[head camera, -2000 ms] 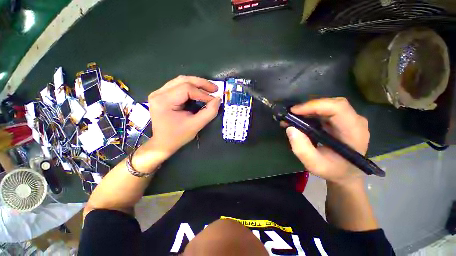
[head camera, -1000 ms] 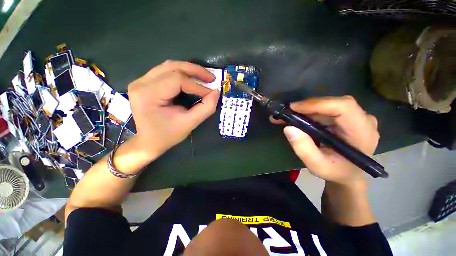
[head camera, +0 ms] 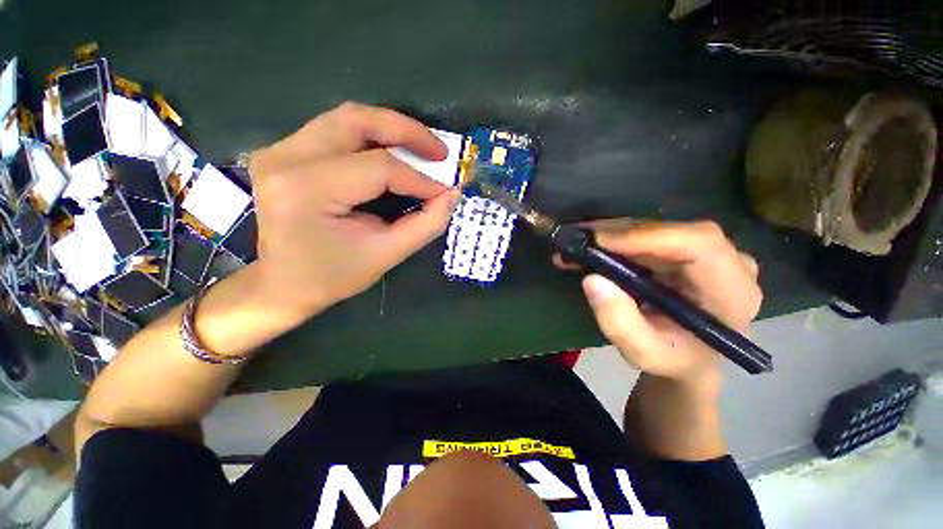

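A phone circuit board (head camera: 486, 212) lies on the dark green mat, blue at the top, with a white keypad area below. My left hand (head camera: 357, 207) holds a white LCD screen (head camera: 443, 157) by its edge against the board's left side. The screen's orange flex cable (head camera: 469, 162) lies over the board's upper left edge. My right hand (head camera: 672, 294) holds the black soldering iron (head camera: 651, 289). Its thin metal shaft points up-left, with the tip over the board near the flex cable. Whether the tip touches is too small to tell.
A pile of LCD screens (head camera: 114, 207) with orange tabs lies at the left. A tan-brown tip-cleaning pot (head camera: 796, 170) sits at the right, with dark ribbed wire (head camera: 827, 47) behind it. A black slotted object (head camera: 867, 413) is beyond the mat's edge at lower right.
The view has shifted, and the pile now sits further left. The iron's tip has moved from the board's upper part down to near the flex cable. My left hand keeps its hold on the screen.
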